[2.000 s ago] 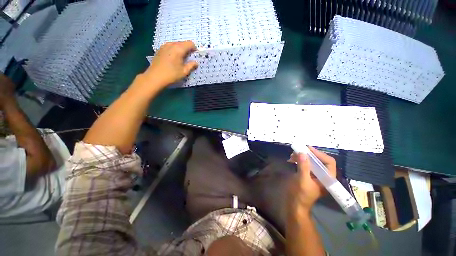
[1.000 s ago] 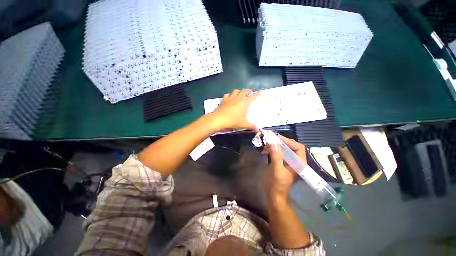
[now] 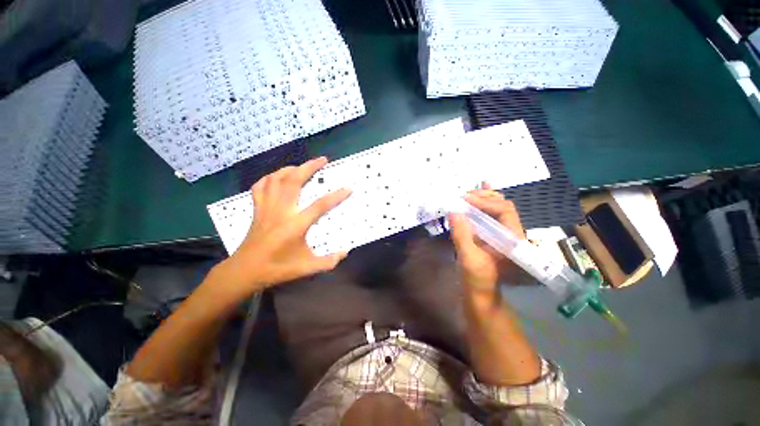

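Note:
A long white dotted board [image 3: 379, 179] lies slanted across the bench's front edge. My left hand [image 3: 292, 220] is on its left part, fingers spread over the top and thumb near the lower edge, holding it. A second white board [image 3: 508, 154] shows beyond its right end; the two overlap or touch, and which is on top is unclear. My right hand [image 3: 487, 241] holds a clear-white dispensing syringe [image 3: 521, 254] like a pen, its front end at the long board's lower edge. The exact tip is blurred. A green adapter head [image 3: 583, 295] is at its rear.
Board stacks stand at the left [image 3: 50, 158], centre-left [image 3: 246, 87] and back right [image 3: 517, 50]. Black ribbed strips [image 3: 533, 150] lie on the green bench [image 3: 642, 116]. A phone [image 3: 618, 233] is at the right. Another person's arm [image 3: 29, 366] shows at lower left.
My left hand was at the centre-left stack, then on the boards at the centre, and is now farther left on a slanted board. That board now shows at nearly full length. The right hand keeps the syringe.

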